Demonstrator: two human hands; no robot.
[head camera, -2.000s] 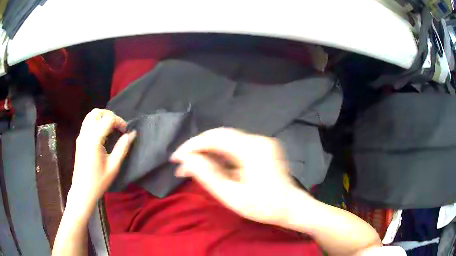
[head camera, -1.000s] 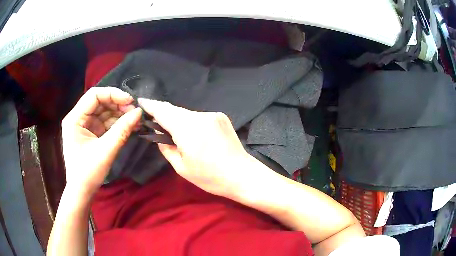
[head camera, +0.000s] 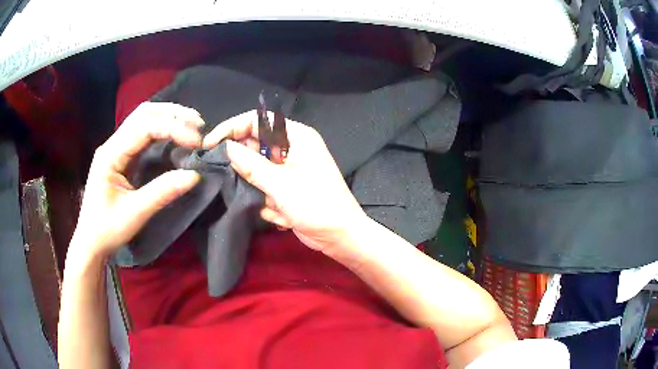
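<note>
A dark grey garment piece (head camera: 389, 122) lies limp over my lap on red cloth, its near left part bunched up between my hands. My left hand (head camera: 141, 169) is at the left of the bunched part, thumb and fingers curved around its edge; whether the fingertips press on it is hard to tell. My right hand (head camera: 288, 173) pinches a small folded corner of the piece between thumb and index finger. The same hand also holds thread snips (head camera: 272, 133), their dark blades pointing up and apart, away from the cloth.
A white table edge (head camera: 288, 13) curves across the top. A flat dark grey pile (head camera: 566, 184) lies at right, above an orange basket (head camera: 512, 295). Dark strips (head camera: 591, 50) hang at the table's right end. Long grey layers (head camera: 13, 267) are at the far left.
The snips have turned in my right hand from near the cloth to pointing up. The cloth's edge is lifted and bunched, a flap hanging down. My left fingers have spread from the right hand.
</note>
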